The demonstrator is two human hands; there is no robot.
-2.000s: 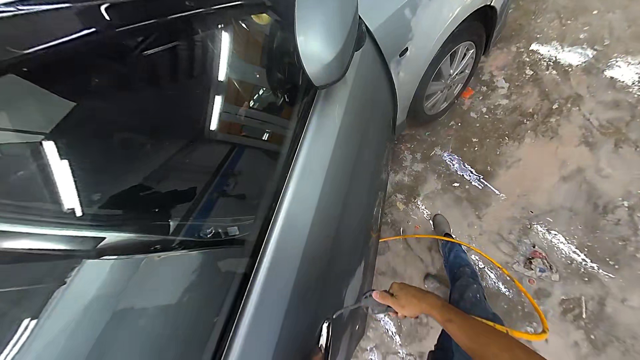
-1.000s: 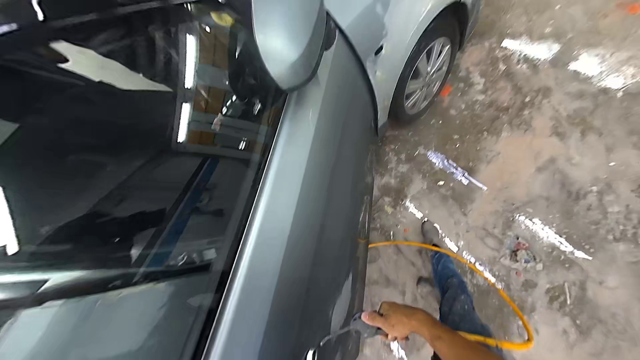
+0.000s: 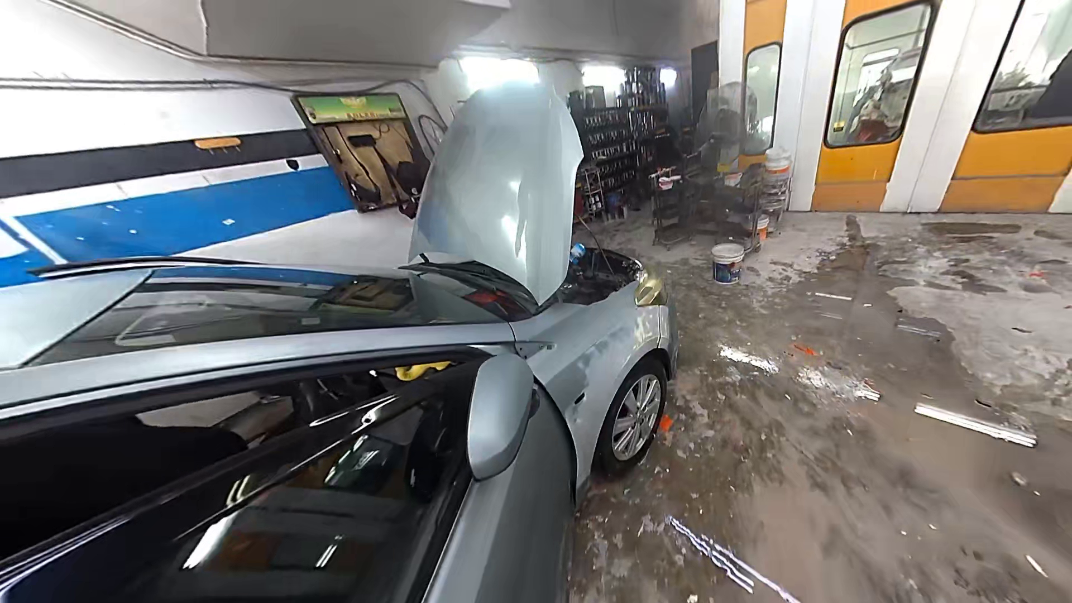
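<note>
Neither my left hand nor my right hand shows in the head view now. A silver-grey car fills the left and middle, its front door [image 3: 523,536] slightly ajar along the front fender [image 3: 578,356]. At the door's front corner sits the side mirror [image 3: 501,416]. The car's hood [image 3: 502,184] stands raised above the engine bay [image 3: 599,272]. Below the fender is the front wheel [image 3: 636,416] with a silver alloy rim. Something yellow [image 3: 423,369] shows inside, behind the door glass.
Wet, stained concrete floor [image 3: 796,502] lies right of the car, with a white strip [image 3: 976,425] on it. Farther back are a paint bucket [image 3: 728,263], stacked buckets [image 3: 776,180], a pedestal fan [image 3: 724,126], dark shelving [image 3: 620,126] and orange-and-white booth doors [image 3: 863,172].
The view has swung up towards the raised hood and the shop's back. My right hand, at the door handle in both earlier frames, and the yellow hose beside my leg have left the view.
</note>
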